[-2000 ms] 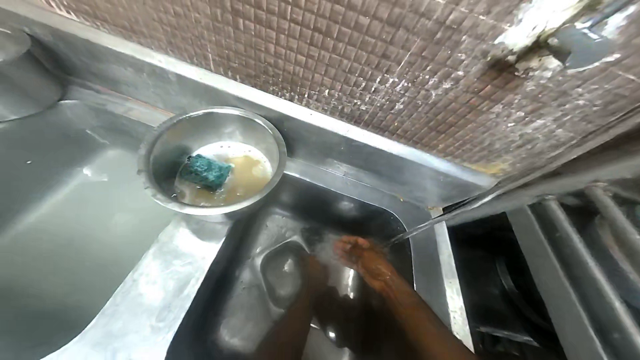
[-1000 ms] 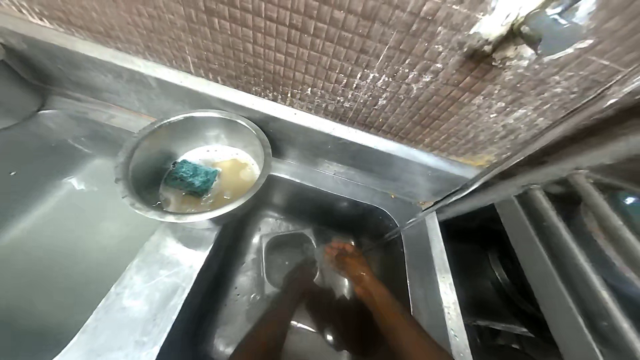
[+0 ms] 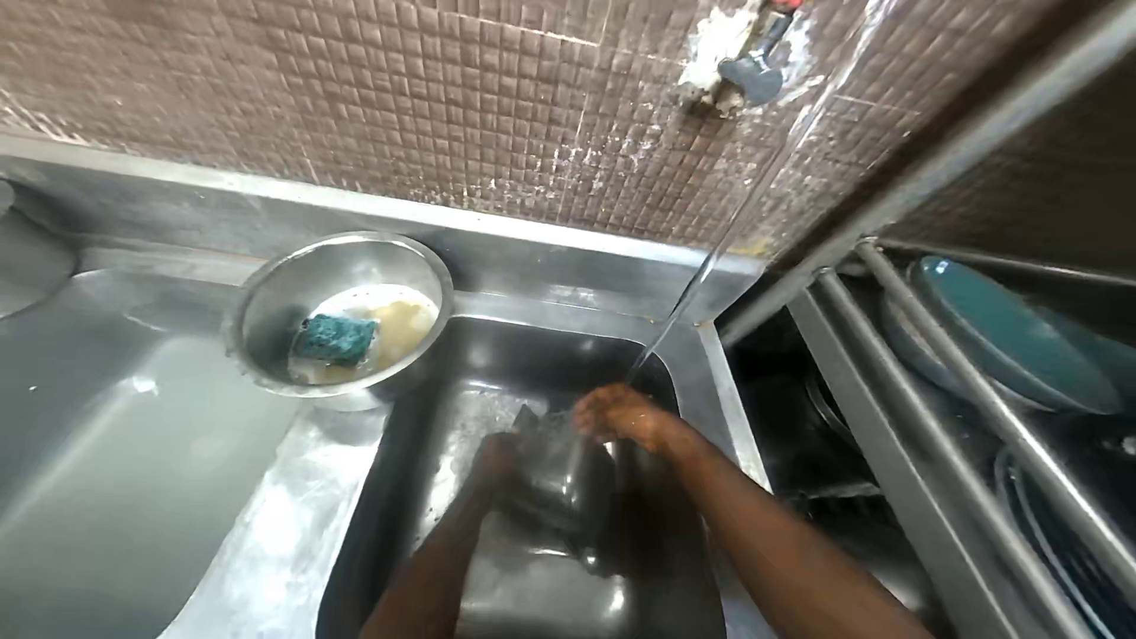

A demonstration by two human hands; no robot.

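A dark, shiny metal container (image 3: 568, 484) is tilted inside the steel sink basin (image 3: 479, 355), blurred by motion. At its upper left edge, my left hand (image 3: 499, 457) appears to grip it, though shadow and blur hide the fingers. My right hand (image 3: 617, 414) is at the container's upper right, palm partly turned up and fingers loosely bent, with no object seen in it. A thin stream of water (image 3: 688, 297) comes down from the upper right onto or just beside this hand.
A round steel bowl (image 3: 253, 355) holding a green scouring sponge (image 3: 337, 340) and cloudy liquid stands on the divider (image 3: 284, 497). Left of it lies a basin of greyish water (image 3: 160, 444). A metal rack (image 3: 941, 461) with plates (image 3: 1012, 342) is at right, a tap (image 3: 754, 78) on the tiled wall (image 3: 444, 98).
Both hands and the metal container have shifted within the basin; the container now looks tilted between them. The view has turned, showing more of the rack and tap.
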